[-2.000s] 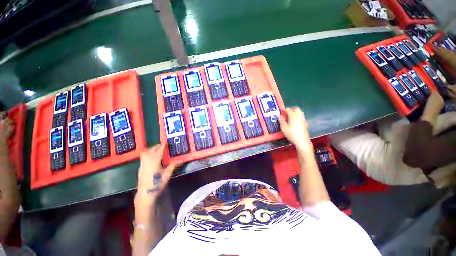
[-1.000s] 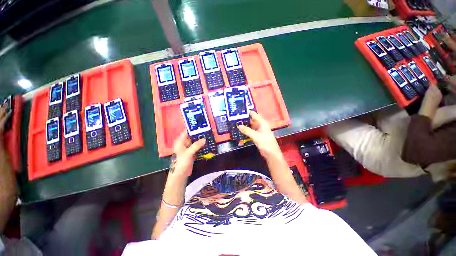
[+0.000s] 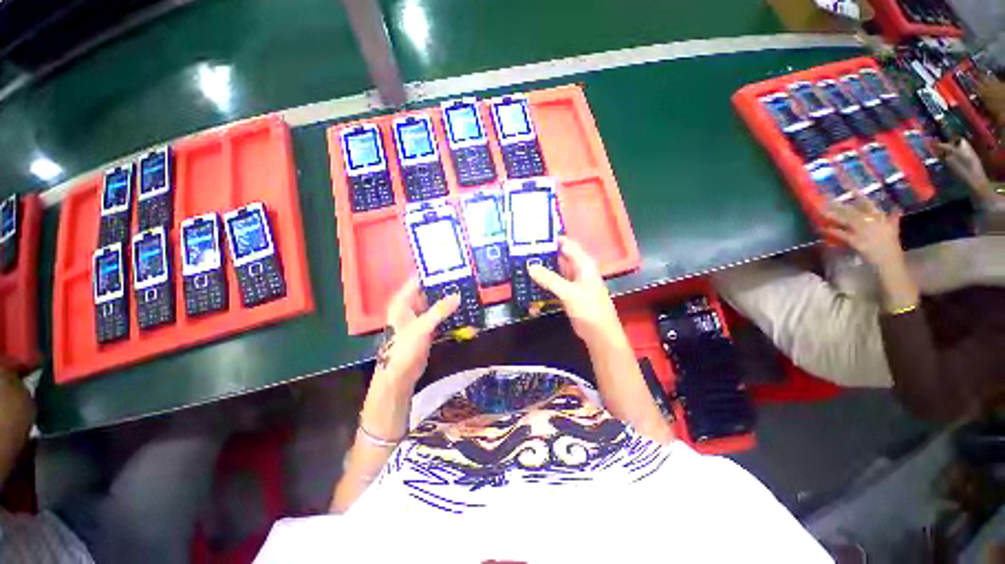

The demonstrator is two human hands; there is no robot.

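My left hand point(image 3: 410, 331) holds a keypad phone point(image 3: 443, 256) upright over the near edge of the red tray point(image 3: 576, 143), thumb on its keypad. My right hand point(image 3: 573, 289) holds a second phone point(image 3: 533, 231), thumb near its central key. Both held screens are bright white. A yellow patch shows under the left-hand phone. Between them one phone point(image 3: 486, 237) lies in the tray's near row, partly hidden. Several phones with lit screens lie in the far row, such as the leftmost phone point(image 3: 365, 165).
Another red tray point(image 3: 209, 154) with several phones lies at left on the green bench point(image 3: 683, 165). At right, a person's hand point(image 3: 871, 234) touches a third phone tray point(image 3: 760, 110). A lower red tray point(image 3: 727, 444) with dark parts sits below the bench edge. A cardboard box point(image 3: 799, 15) is top right.
Since two seconds ago, both hands left the tray's edges and took hold of phones. In the last second, both held screens turned from dark blue to white. The right neighbour's hand reached onto their tray.
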